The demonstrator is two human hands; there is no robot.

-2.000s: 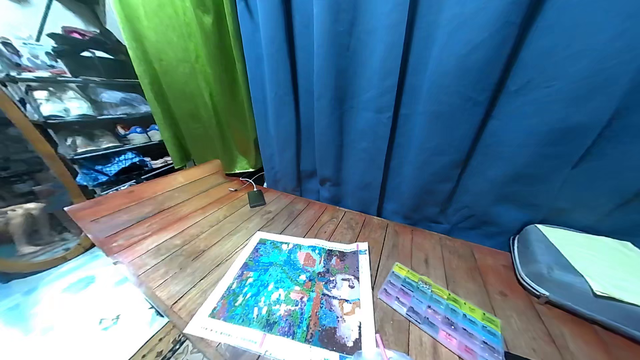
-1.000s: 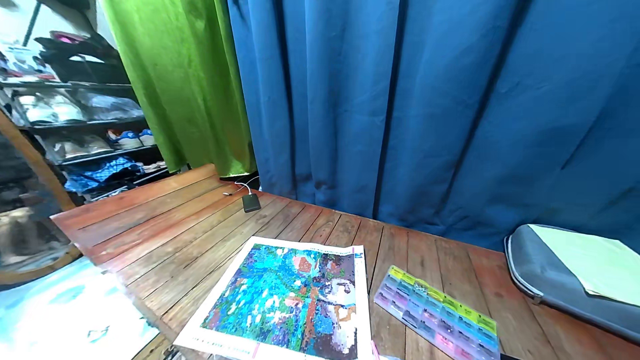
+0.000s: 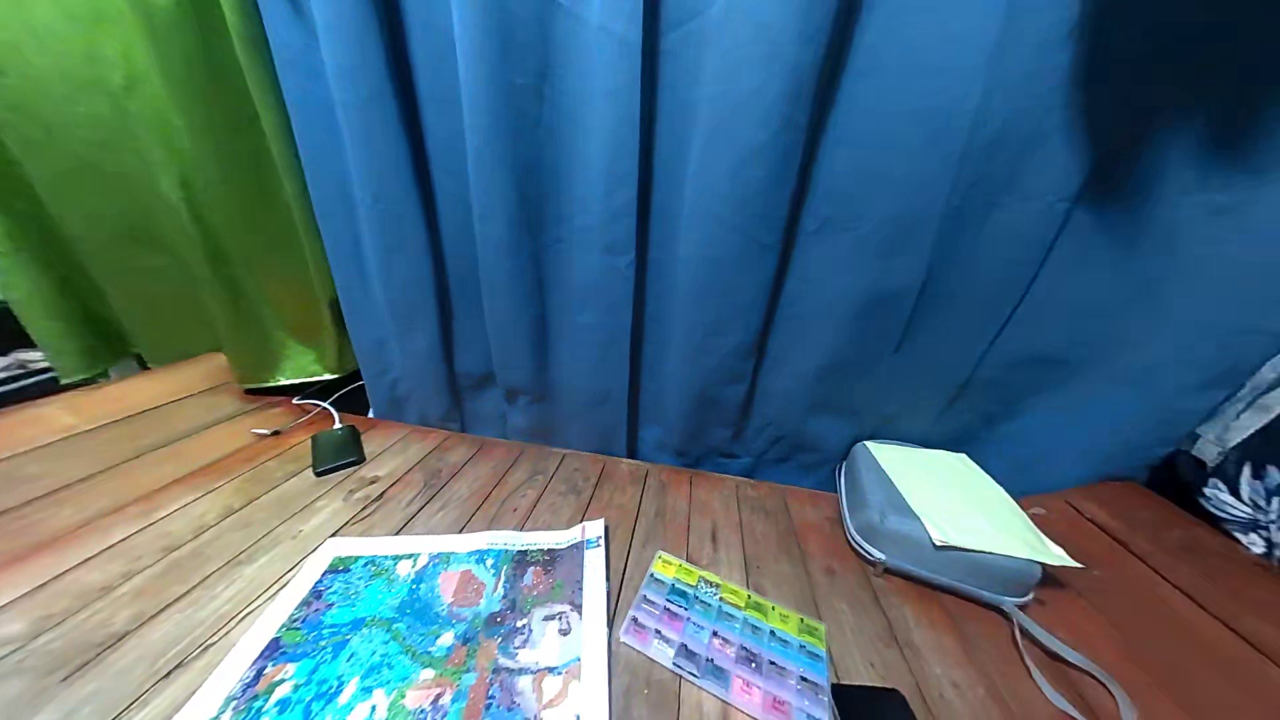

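Observation:
Neither of my hands is plainly seen; a dark blurred shape [image 3: 1180, 90] at the upper right cannot be made out. A canvas with a colourful diamond-painting picture [image 3: 430, 630] lies on the plank table [image 3: 660, 510], its white border showing and its lower part cut off by the frame. Right of it, not touching, sits a clear multi-compartment bead box [image 3: 730, 640] with yellow labels on its back row and coloured beads in its cells. A dark flat object [image 3: 872, 702] adjoins the box's lower right corner.
A grey zippered case [image 3: 930, 545] with a strap and a pale green paper [image 3: 965, 505] on top stands at the right. A black adapter [image 3: 337, 450] with a white cable is at the back left. Blue [image 3: 560, 220] and green [image 3: 150, 180] curtains hang behind the table. Patterned cloth [image 3: 1240, 490] shows far right.
The view has swung to the right, so the shelves and mirror have left it. A dark blurred shape has appeared at the upper right.

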